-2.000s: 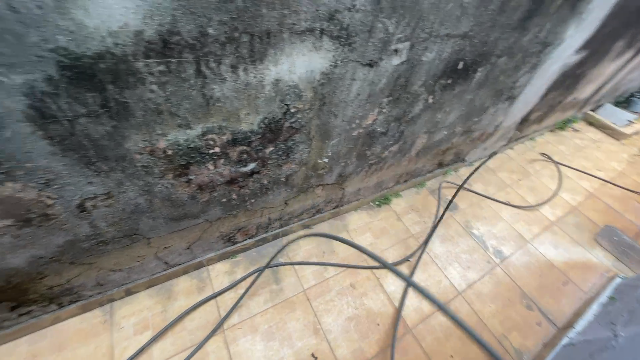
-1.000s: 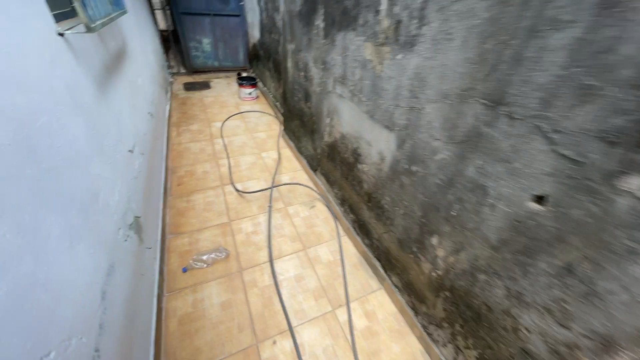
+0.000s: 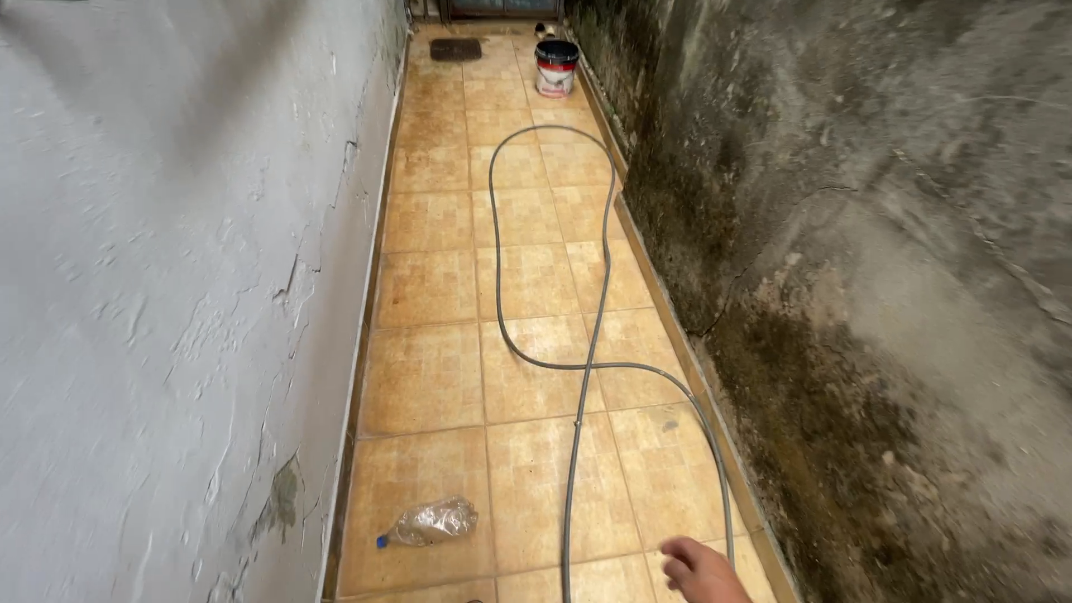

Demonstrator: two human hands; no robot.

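My right hand (image 3: pixel 702 571) is at the bottom right, its fingers loosely curled and apart, with nothing seen in them. It appears above the tiled floor, between two runs of a grey hose (image 3: pixel 606 243). The hose lies in a long loop along the passage and crosses itself near the middle. A crumpled clear plastic bottle (image 3: pixel 434 521) with a blue cap lies on its side at the lower left. My left hand is out of view.
A paint bucket (image 3: pixel 556 69) with a black rim stands at the far right, near a dark mat (image 3: pixel 456 49) and a metal door (image 3: pixel 502 8). A peeling white wall (image 3: pixel 209 251) bounds the left, a mouldy grey wall (image 3: pixel 879 276) the right.
The view has swung from the stained wall to look along the passage. My right hand has come into view at the bottom. The bottle and bucket look nearer than a second ago.
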